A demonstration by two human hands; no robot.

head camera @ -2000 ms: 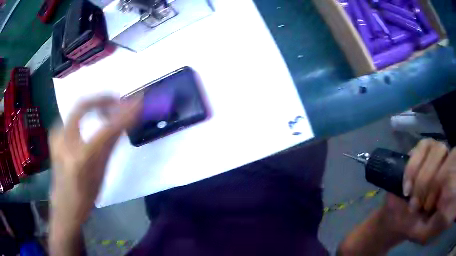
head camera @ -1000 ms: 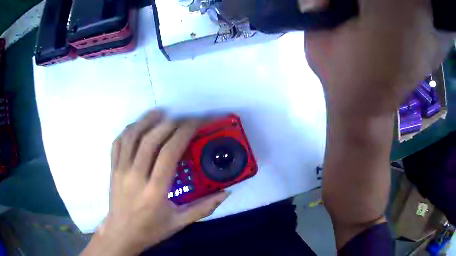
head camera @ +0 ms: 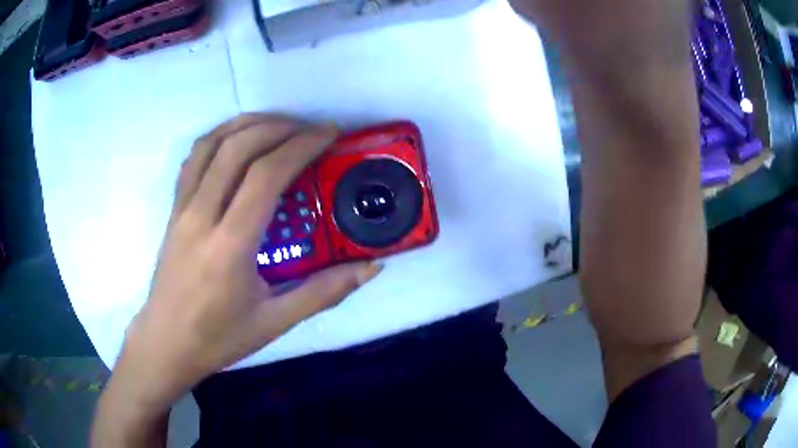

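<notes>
A red portable radio (head camera: 376, 203) lies front up on the white work sheet (head camera: 490, 166). Its round black speaker faces up at its right side, and its keypad and lit display show beside my left hand. My left hand (head camera: 236, 227) grips the radio's left part, fingers over the far edge and thumb along the near edge. My right forearm reaches up past the top edge of the picture. My right hand is cut off by that edge, so what it holds is hidden.
Stacked radios (head camera: 149, 26), black backs up, stand at the top left. The screw feeder (head camera: 350, 22) is cut off at the top. A cardboard box (head camera: 759, 87) of purple cells is at the right. Yellow-black tape (head camera: 547, 317) marks the floor below.
The radio lay black back up two seconds ago; now its red front is up with the display lit. The right hand and dark screwdriver have left the picture at the top.
</notes>
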